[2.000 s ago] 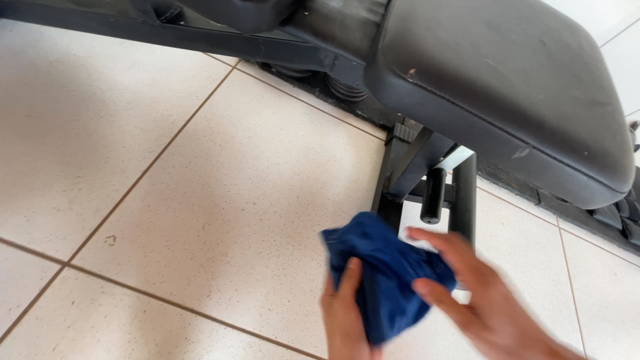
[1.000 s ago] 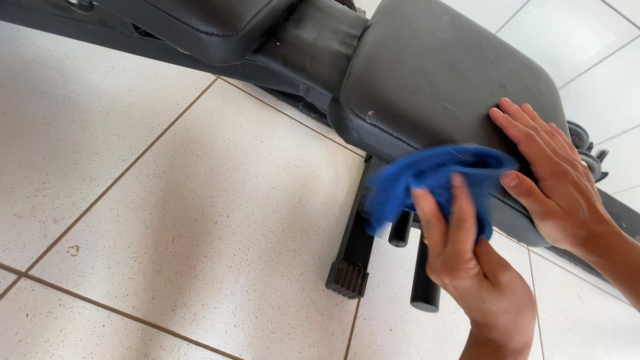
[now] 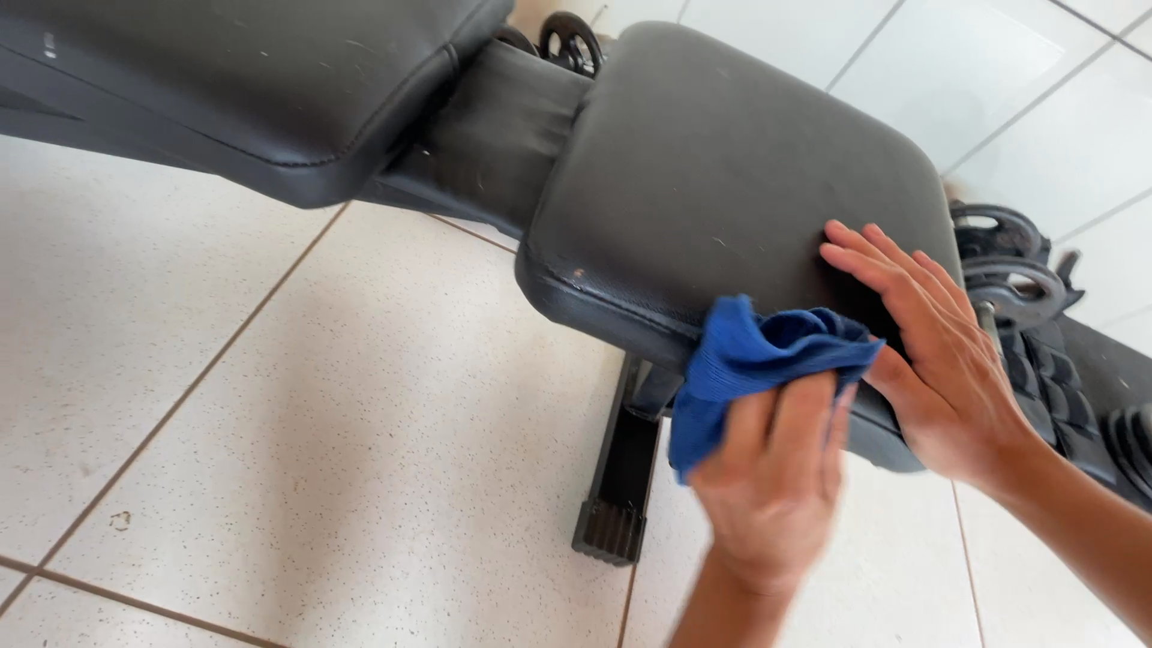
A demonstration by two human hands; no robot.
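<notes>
A black padded seat [image 3: 720,171] of a weight bench fills the upper middle, with a few small scuffs on its cover. My left hand [image 3: 774,477] grips a bunched blue cloth [image 3: 747,360] against the seat's near side edge. The fingertips are partly hidden by the cloth. To the right, my right hand [image 3: 945,369] lies with spread fingers on the seat pad near its right end, its thumb beside the cloth. It holds nothing.
The bench's second pad [image 3: 225,72] is at the upper left, joined by a black frame. A bench leg with a ribbed rubber foot [image 3: 610,531] stands on the tiled floor [image 3: 405,405]. Weight plates [image 3: 1012,288] and dumbbells lie beyond the seat's right end.
Two seconds ago both hands were at the cloth below the seat. Since then my right hand has let go of it and come onto the pad; my left hand has brought the cloth to the seat's edge.
</notes>
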